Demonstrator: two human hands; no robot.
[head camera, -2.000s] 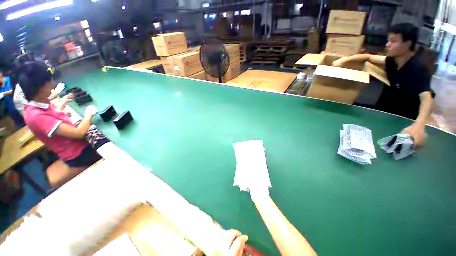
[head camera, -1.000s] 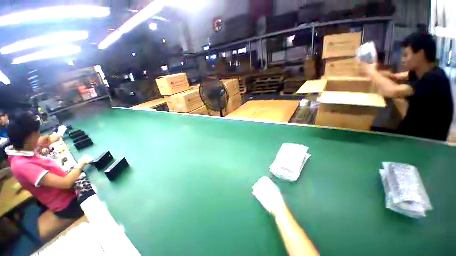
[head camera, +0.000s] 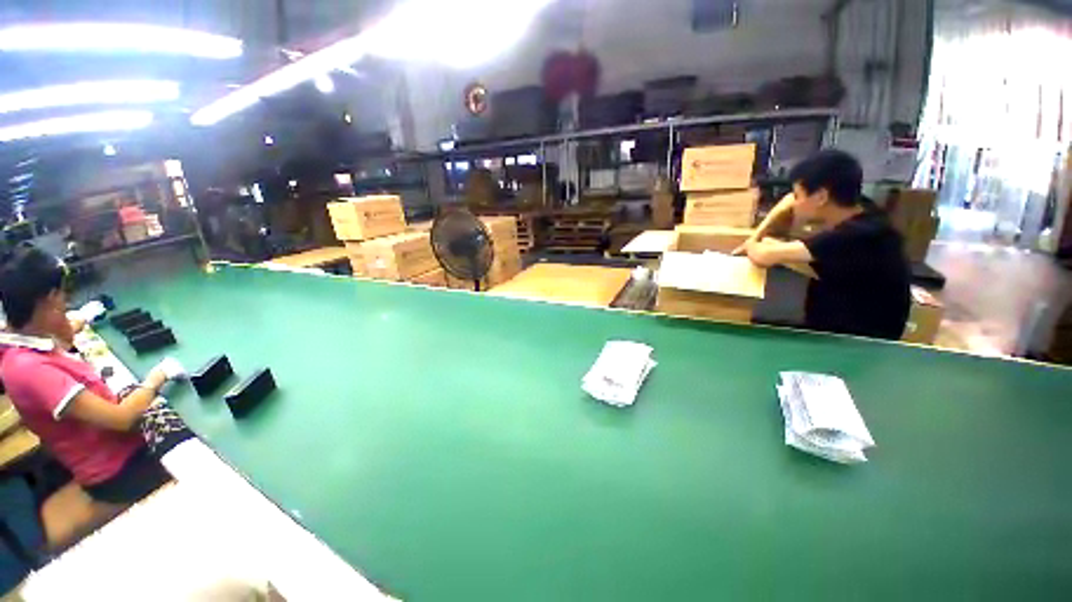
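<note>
A filled bubble bag (head camera: 618, 373) lies on the green belt (head camera: 470, 494) in front of me. A second, silvery bulging bubble bag (head camera: 822, 416) lies farther right. Several black units (head camera: 250, 392) stand on the belt at the left. The overexposed white heap of bubble bags (head camera: 129, 547) covers the side table at the lower left. Neither of my hands can be made out. A blurred beige shape touches the bottom edge over the white heap, and I cannot tell what it is.
A person in pink (head camera: 76, 412) reaches to the black units at the left. Across the belt, a person in black (head camera: 864, 265) bends over an open carton (head camera: 711, 282). A fan (head camera: 462, 247) and stacked cartons (head camera: 394, 256) stand behind the belt. The pale edge rail (head camera: 270, 512) runs at the lower left.
My right hand laid its bubble bag on the belt, let go and left the picture; my left hand also went out of view. The person in black lowered a raised bag towards the carton. The view shifted.
</note>
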